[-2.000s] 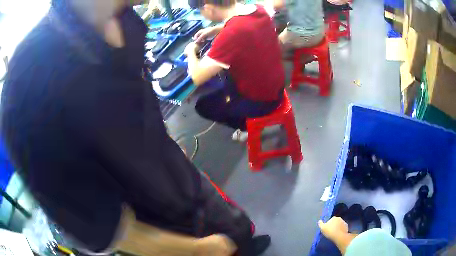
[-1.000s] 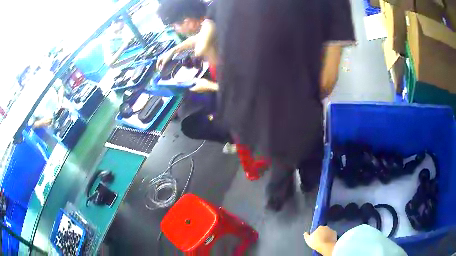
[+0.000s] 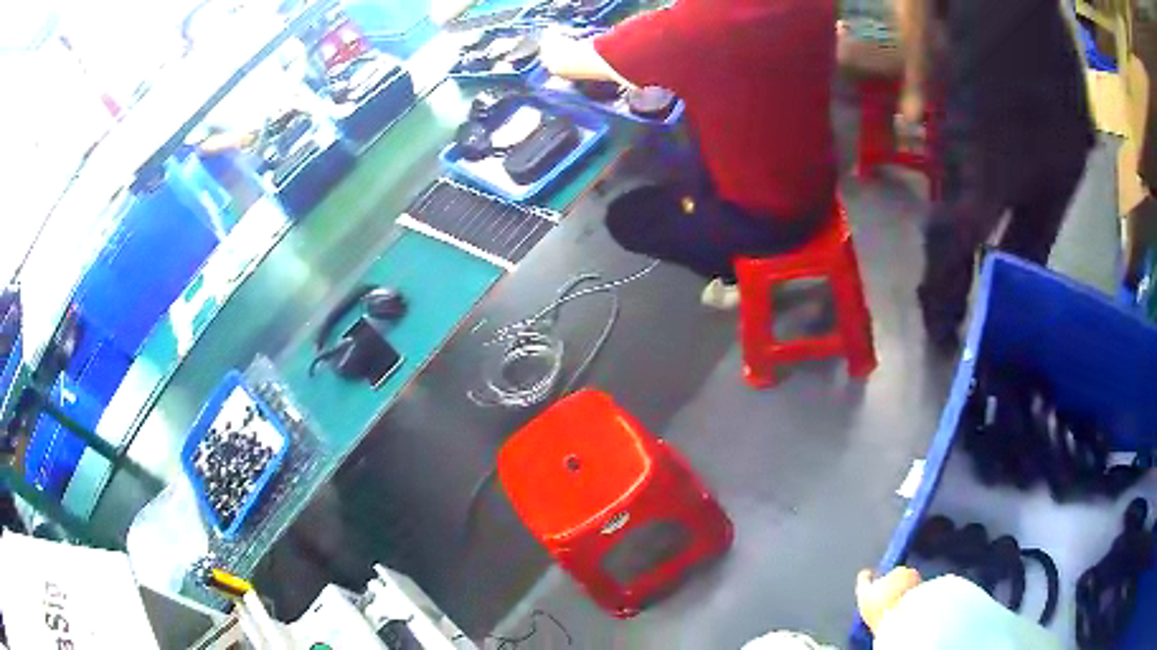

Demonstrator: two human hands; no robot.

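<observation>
My right hand (image 3: 884, 594), below a pale sleeve, is at the lower right on the near left rim of the blue tote (image 3: 949, 444). Its fingers look closed over the rim, though small and blurred. The tote holds several black headphones (image 3: 1028, 432) on white lining. My left hand is not in view. A small pale shape, too cut off to name, shows at the bottom edge.
A red stool (image 3: 577, 464) stands between bench and tote. A cable coil (image 3: 520, 368) lies on the floor. The green bench (image 3: 444, 286) bears headphones, trays and small black parts. A seated person in red (image 3: 774, 114) and a standing person in black (image 3: 1002, 114) are beyond. The test box (image 3: 76, 597) is lower left.
The person in black has moved away along the aisle, uncovering the seated person in red. The view has turned left, bringing the test box in. My right hand stays on the tote's rim.
</observation>
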